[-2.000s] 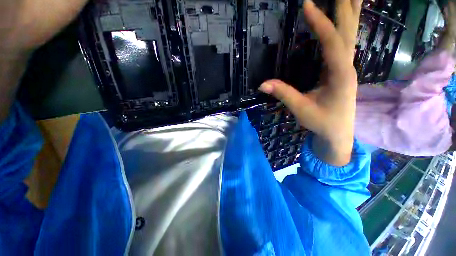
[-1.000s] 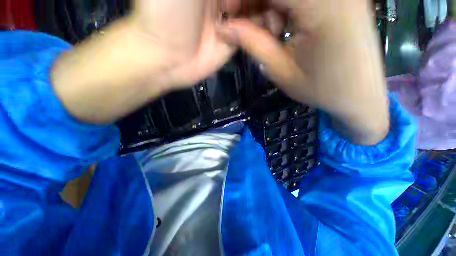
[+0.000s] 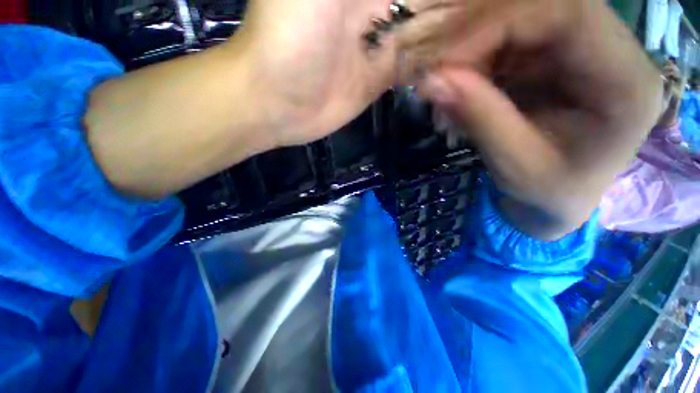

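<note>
My left hand [image 3: 299, 80] is palm up at the top centre, over the black blister tray [image 3: 284, 167]. Several small dark and silvery components [image 3: 386, 24] lie on its palm near the fingers. My right hand [image 3: 545, 115] is blurred and curled beside it at the upper right, its thumb and fingertips close to the left palm. I cannot tell whether it pinches a component. The top edge of the picture cuts off part of the hands, and together they hide much of the tray.
A second black tray with small pockets [image 3: 434, 211] lies lower, beside my lap. A person's pink sleeve [image 3: 652, 192] is at the right, above a green conveyor [image 3: 633, 303]. A red object [image 3: 11, 11] shows at the top left corner. A bit of brown cardboard [image 3: 88, 311] shows at the lower left.
My right hand was spread open over the tray and has moved to my left palm, curling its fingers. My left hand has come in from the upper left. The components now show on its palm.
</note>
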